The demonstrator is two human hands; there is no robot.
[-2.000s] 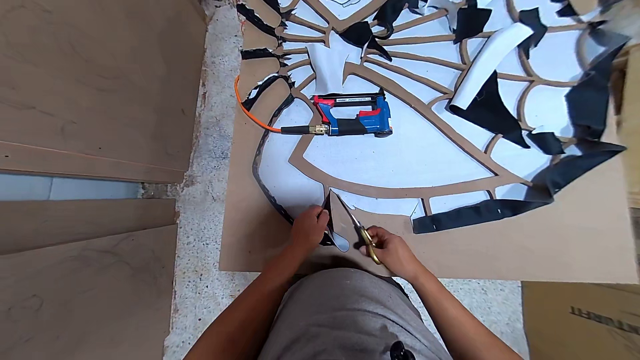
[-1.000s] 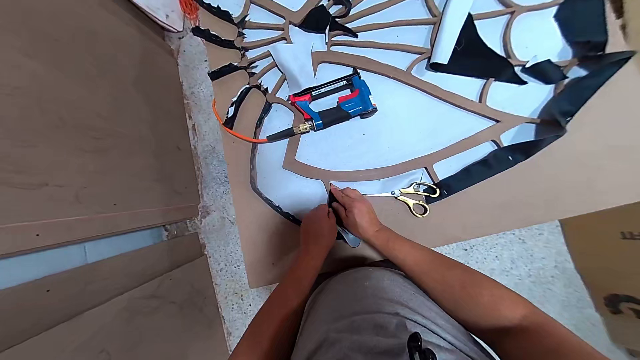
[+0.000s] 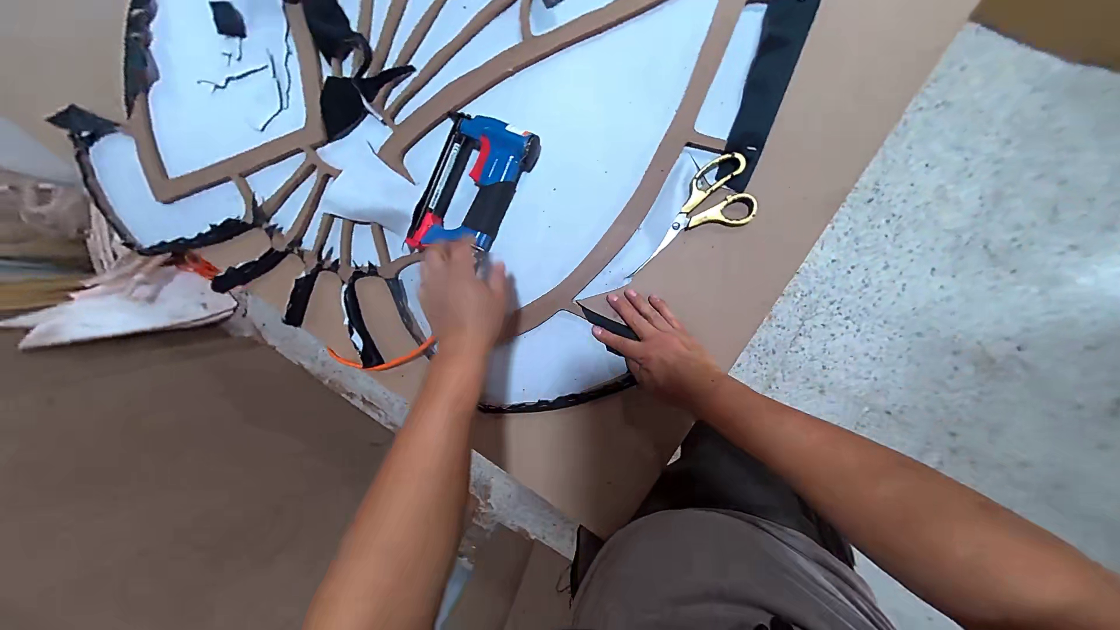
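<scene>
A blue and red pneumatic stapler (image 3: 481, 179) lies on a frame of curved brown board strips (image 3: 639, 192) over white material. My left hand (image 3: 464, 297), blurred, is at the stapler's lower end, where the hose joins; whether it grips anything cannot be told. My right hand (image 3: 656, 341) lies flat with fingers spread on the edge of a black fabric flap (image 3: 610, 322). Scissors with yellow handles (image 3: 700, 206) rest spread on the board, up and right of that hand. Black fabric (image 3: 770, 87) is folded over the frame's outer edge.
An orange air hose (image 3: 385, 363) curves below my left hand. Black fabric scraps (image 3: 343, 105) lie on the frame's upper left. Torn white and brown material (image 3: 140, 297) lies at the far left. Speckled floor (image 3: 945, 227) shows beyond the board's right edge.
The scissors, in my right hand two seconds ago, lie on the board. My left hand has left the black flap and reached the stapler; my right hand has flattened. The view has turned.
</scene>
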